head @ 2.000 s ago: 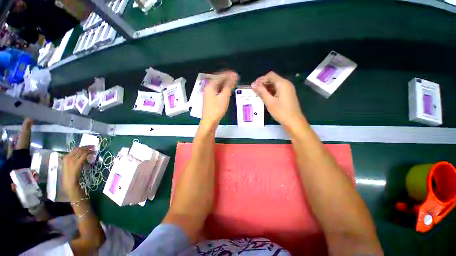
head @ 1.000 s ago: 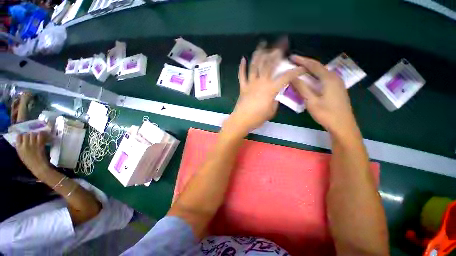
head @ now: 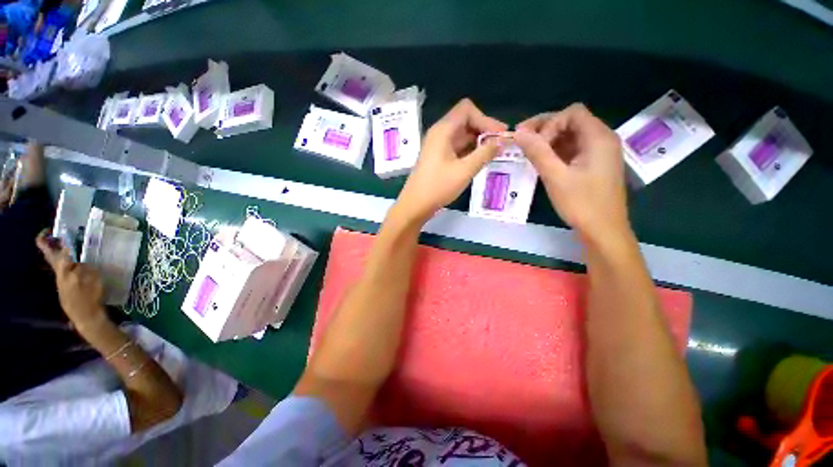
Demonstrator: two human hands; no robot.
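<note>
A small white retail box (head: 496, 193) with a purple picture stands at the belt's near edge, by the metal rail. My left hand (head: 449, 157) and my right hand (head: 575, 162) hold its top end from both sides, fingertips close together at the top flap. The fingers partly hide the flap. Several similar boxes lie on the dark green belt: a group of three (head: 394, 137) left of my hands, and two boxes (head: 664, 137) to the right. My forearms are over the pink-red foam mat (head: 493, 333).
Left of the mat are stacked white boxes (head: 224, 290) and tangled pale loops (head: 166, 264). A neighbour's hand (head: 80, 290) is beside more white boxes. An orange tape dispenser (head: 808, 429) is at the lower right. More boxes (head: 243, 109) lie on the belt further left.
One second ago my hands were blurred around a tilted box; now both hold an upright box at its top. Another box lies more fully visible to their right. The neighbour's hand has moved.
</note>
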